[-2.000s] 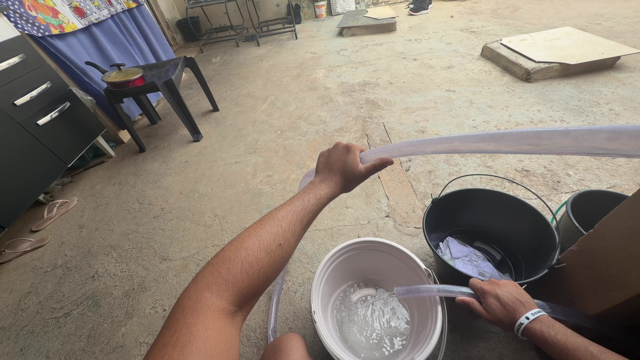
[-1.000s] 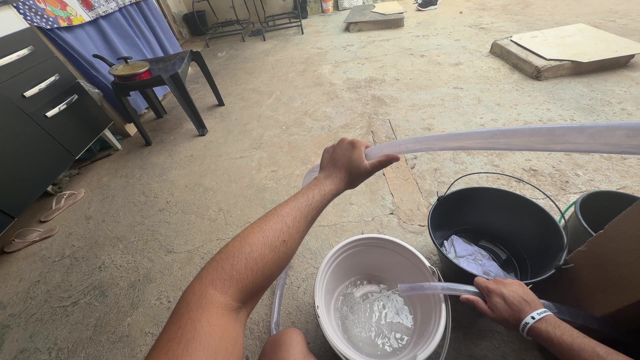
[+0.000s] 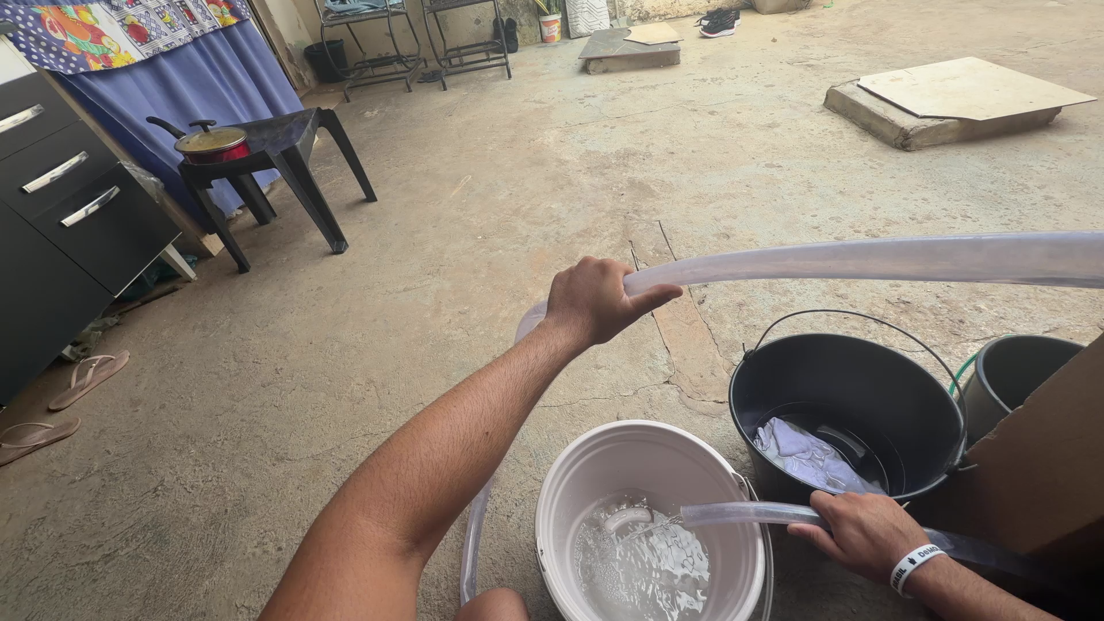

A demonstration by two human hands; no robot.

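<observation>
My left hand (image 3: 599, 297) is closed round a clear plastic hose (image 3: 862, 259), which arches off to the right edge and hangs down behind my forearm. Lower right, my right hand (image 3: 862, 526) grips a hose near its end (image 3: 742, 513), the open tip over a white plastic bucket (image 3: 561, 535). Rippling, bubbly water (image 3: 642, 561) lies in that bucket, and a thin stream seems to leave the tip. Behind my right hand stands a black bucket (image 3: 845, 371) with a wire handle, holding a pale wet cloth (image 3: 806, 453). How the hose sections join is hidden.
A brown cardboard-like panel (image 3: 1026, 457) and a second dark bucket (image 3: 1018, 371) are at the right. Left are a black drawer cabinet (image 3: 60, 185), flip-flops (image 3: 90, 379) and a black stool (image 3: 297, 138) bearing a red lidded pan (image 3: 211, 147). Farther back lie slabs (image 3: 949, 103) on the concrete floor.
</observation>
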